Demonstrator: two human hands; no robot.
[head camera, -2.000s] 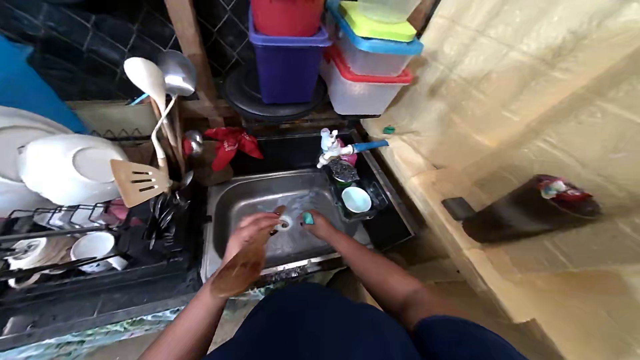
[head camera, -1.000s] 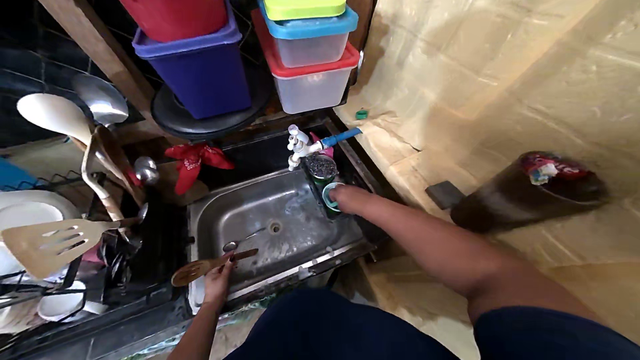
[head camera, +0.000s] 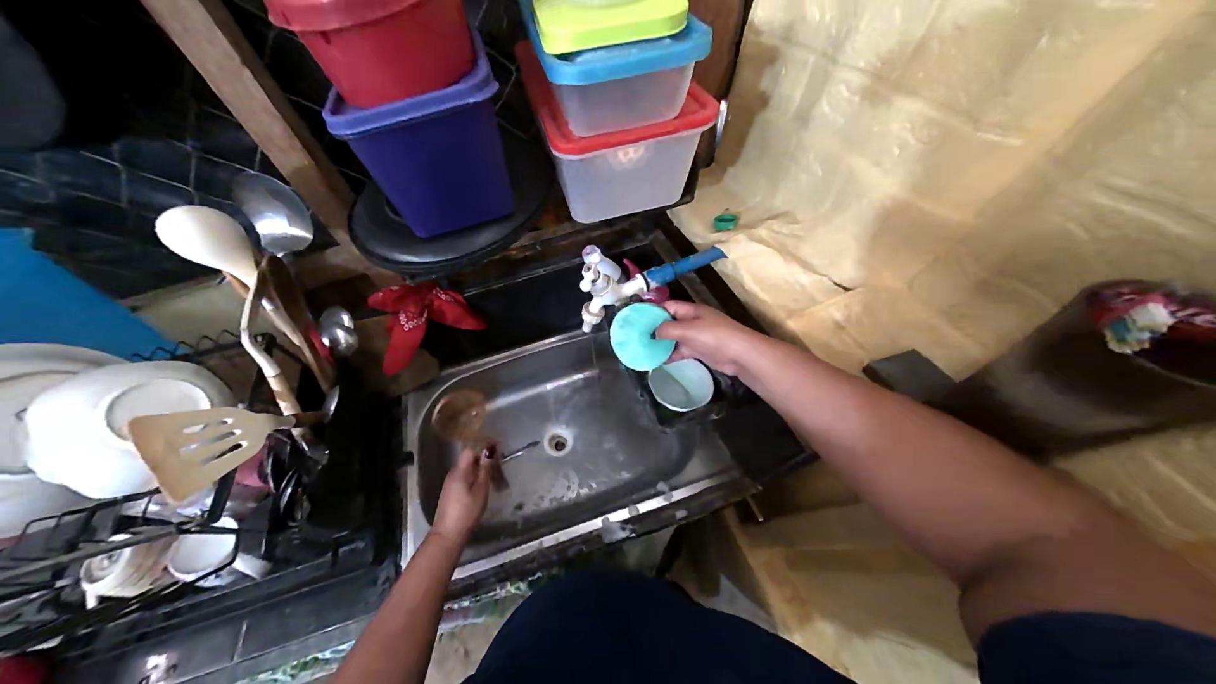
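Observation:
My left hand grips the handle of a wooden cooking utensil, whose blurred head is raised over the left part of the stainless steel sink. A metal spoon lies in the basin near the drain; its bowl is hidden behind the hand. My right hand pinches a round turquoise disc, perhaps a lid or sponge, just above a pale bowl at the sink's right corner. The white faucet with a blue handle or pipe stands right behind the disc.
At left are a black dish rack with white bowls and mugs, and upright utensils, including a slotted spatula. A red cloth hangs behind the sink. Plastic containers are stacked behind; a dark bin stands right.
My right hand has lifted the turquoise disc from around the bowl at the sink's corner. My left hand still holds the wooden utensil, now with its head raised. The view has shifted.

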